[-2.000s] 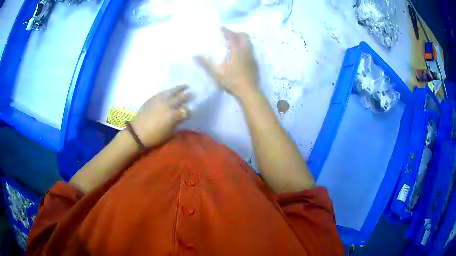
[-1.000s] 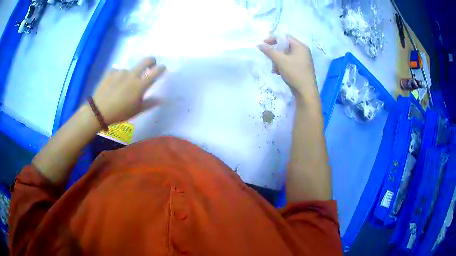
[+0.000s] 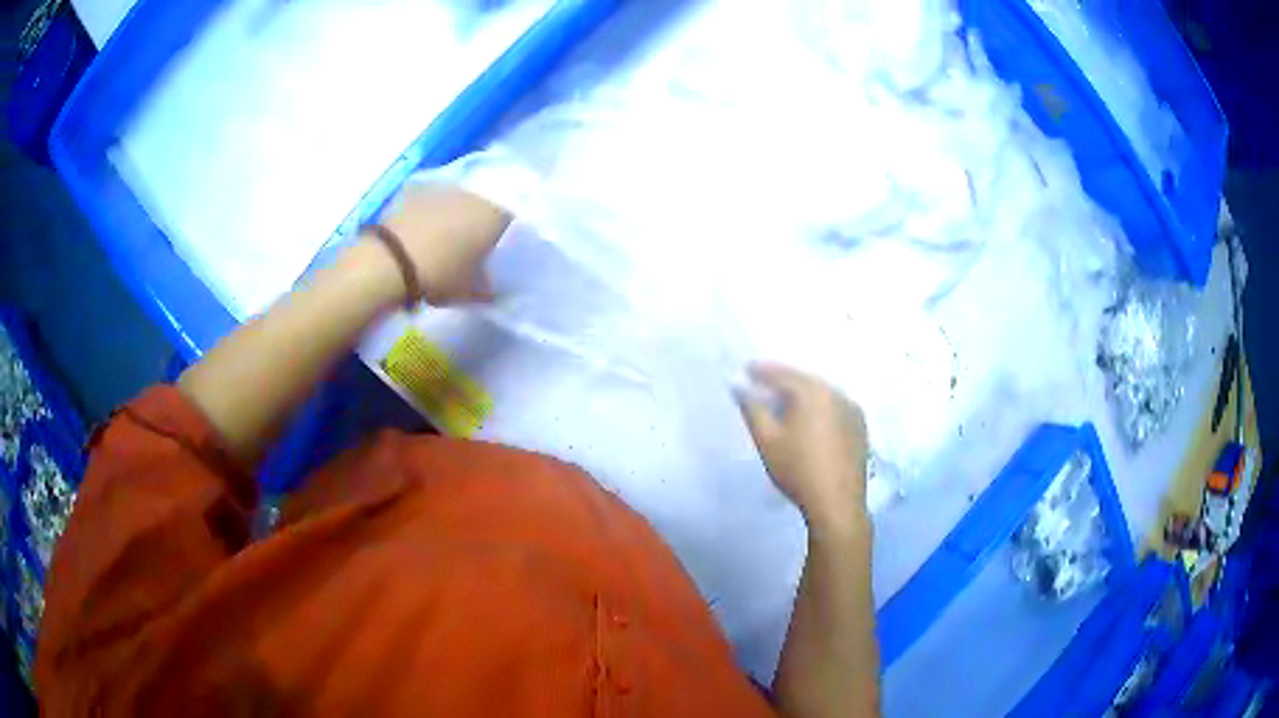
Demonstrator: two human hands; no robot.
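Note:
A thin clear plastic bag (image 3: 568, 288) lies or hangs over the white bench (image 3: 659, 484), its outline mostly lost in glare. My left hand (image 3: 456, 246), blurred, has its fingers closed on the bag's left end, beside the blue tray wall. My right hand (image 3: 811, 435) is at the centre right, with thumb and forefinger close together near the bag's right side. Glare hides whether it grips the film. No assembly shows in either hand.
Crinkled plastic bags (image 3: 898, 183) lie across the back. A large blue tray (image 3: 190, 316) stands left, another blue tray (image 3: 1122, 232) back right. A bagged assembly (image 3: 1066, 533) sits in the right-hand tray (image 3: 933, 596). Another bagged item (image 3: 1143, 358) lies behind it. An orange item (image 3: 1225, 470) is far right.
The view has shifted. My left hand has gone from open to closed on plastic film by the left tray. My right hand has come down nearer my body.

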